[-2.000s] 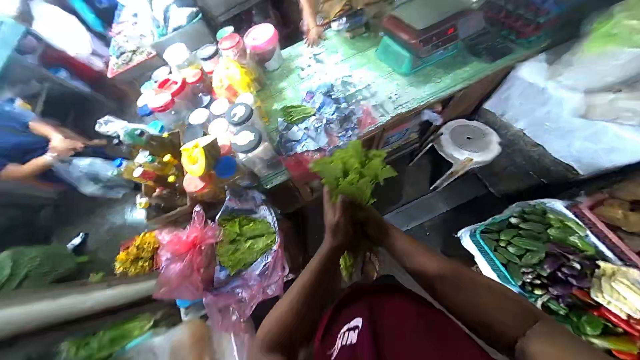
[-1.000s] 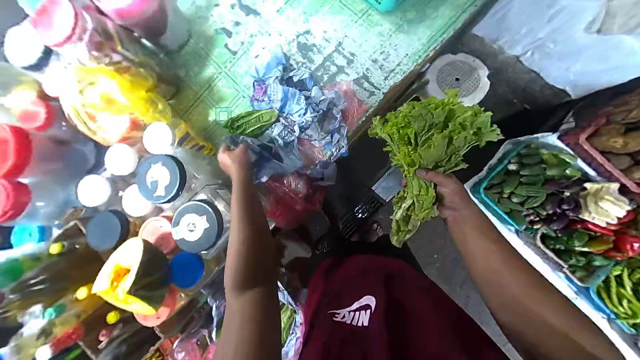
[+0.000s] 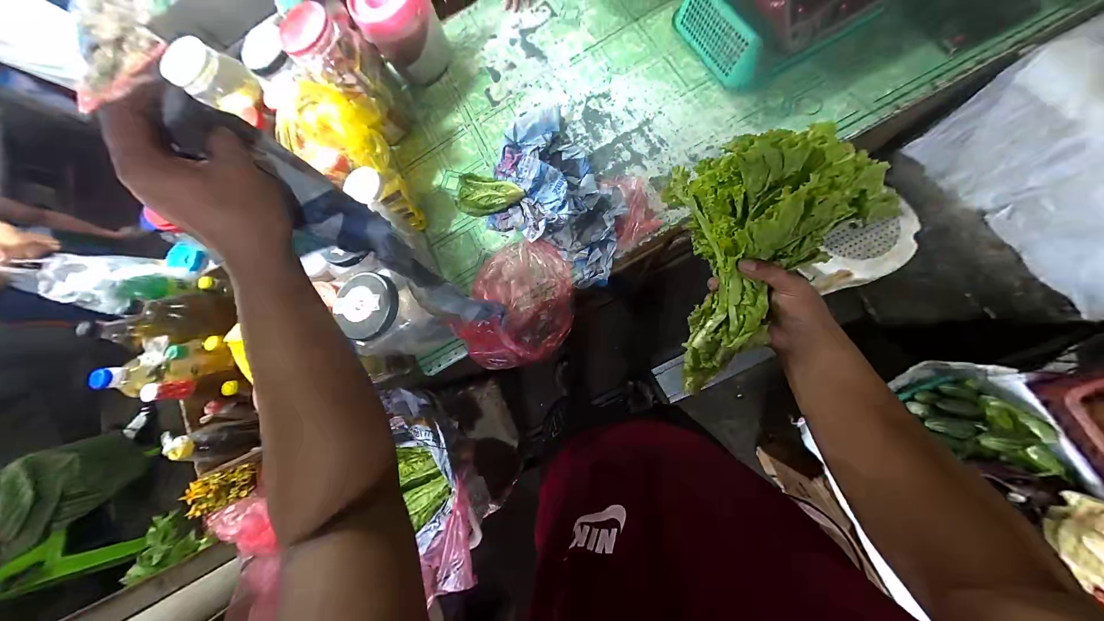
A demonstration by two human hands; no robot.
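My right hand (image 3: 785,297) grips the stems of a bunch of leafy green lettuce (image 3: 776,198), its leaves spread toward the stool. My left hand (image 3: 207,181) is raised at the upper left over the jars, closed on a strip of crumpled bluish-grey paper or plastic (image 3: 371,233) that trails down toward a pink plastic bag (image 3: 522,302) at the counter's edge. More crumpled printed paper (image 3: 561,194) lies on the green counter (image 3: 621,69), with a small green leafy vegetable (image 3: 487,195) beside it.
Lidded jars (image 3: 366,306) and bottles (image 3: 181,362) crowd the left. A teal plastic basket (image 3: 716,43) stands on the counter. At right are a white plastic stool (image 3: 871,241) and a crate of green vegetables (image 3: 983,418). Another person's hand (image 3: 26,246) shows at far left.
My left hand has moved up and left from beside the crumpled paper on the counter, now with a bluish-grey strip in it. My right hand still holds the lettuce, which both hands touched earlier.
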